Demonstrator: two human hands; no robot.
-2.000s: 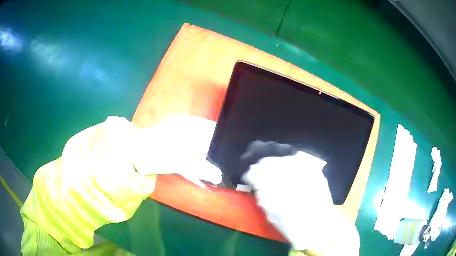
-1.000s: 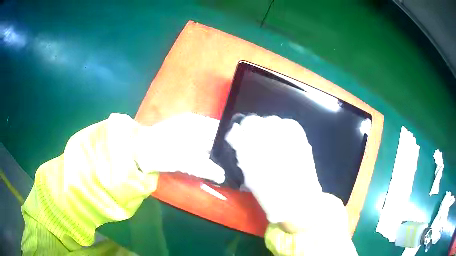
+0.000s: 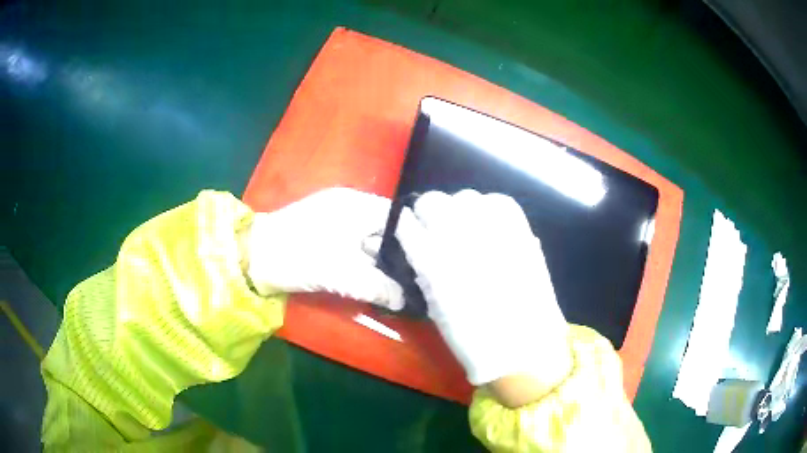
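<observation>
A glossy black display panel point(image 3: 584, 257) lies at a slant on an orange-red foam pad point(image 3: 345, 115). A bright streak of light reflects along its upper edge. My left hand point(image 3: 327, 243), in a white glove, holds the panel's lower left corner. My right hand point(image 3: 482, 265), also white-gloved, lies over the panel's left part with its fingers near the left edge. Whether a cloth is under the right hand cannot be told. A small white strip point(image 3: 379, 327) lies on the pad below my left hand.
The pad lies on a glossy green bench point(image 3: 124, 168). At right are a long white ragged strip point(image 3: 713, 310), smaller white pieces point(image 3: 779, 292) and a short pale bottle with a yellowish label point(image 3: 734, 402). A yellow line shows at the lower left.
My right hand has moved up and left across the panel to its left side. The light reflection on the panel has grown. My left hand remains at the corner. The white strip on the pad has come into view.
</observation>
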